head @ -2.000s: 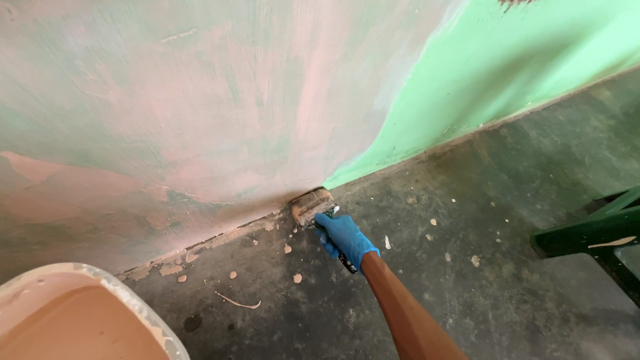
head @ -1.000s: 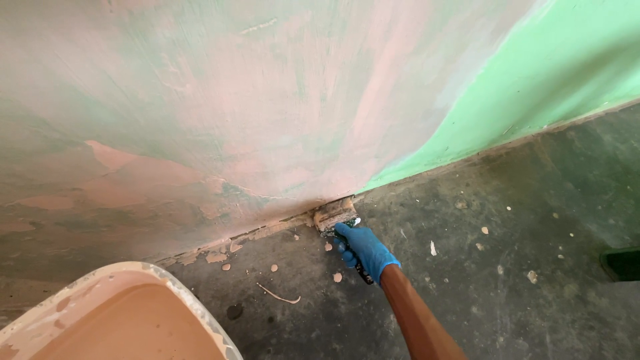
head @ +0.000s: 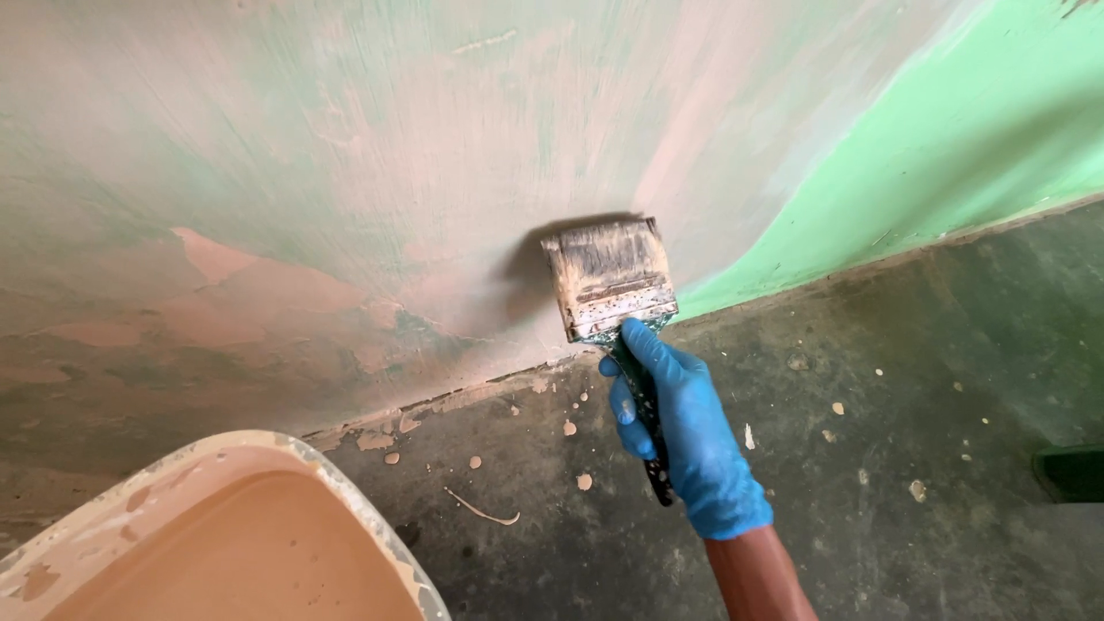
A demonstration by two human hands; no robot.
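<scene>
My right hand (head: 681,414), in a blue glove, grips the dark handle of a wide paintbrush (head: 614,276). The brush is crusted with paint, and its bristles point up at the lower part of the wall (head: 414,172), casting a shadow there; whether the tips touch it I cannot tell. Thin, streaky pinkish paint covers this wall over green, and bright green paint (head: 931,172) shows at the right. At the lower left, a paint-smeared container (head: 315,461) holds peach-coloured paint (head: 250,552). My left hand is out of view.
The dark concrete floor (head: 862,535) meets the wall along a rough edge. Peach drips and splashes (head: 483,509) spot the floor near that edge. A dark green object (head: 1069,474), only partly visible, stands at the right edge.
The brush has moved up from the foot of the wall, where it was in both earlier frames, to higher on the wall. My right hand still grips it.
</scene>
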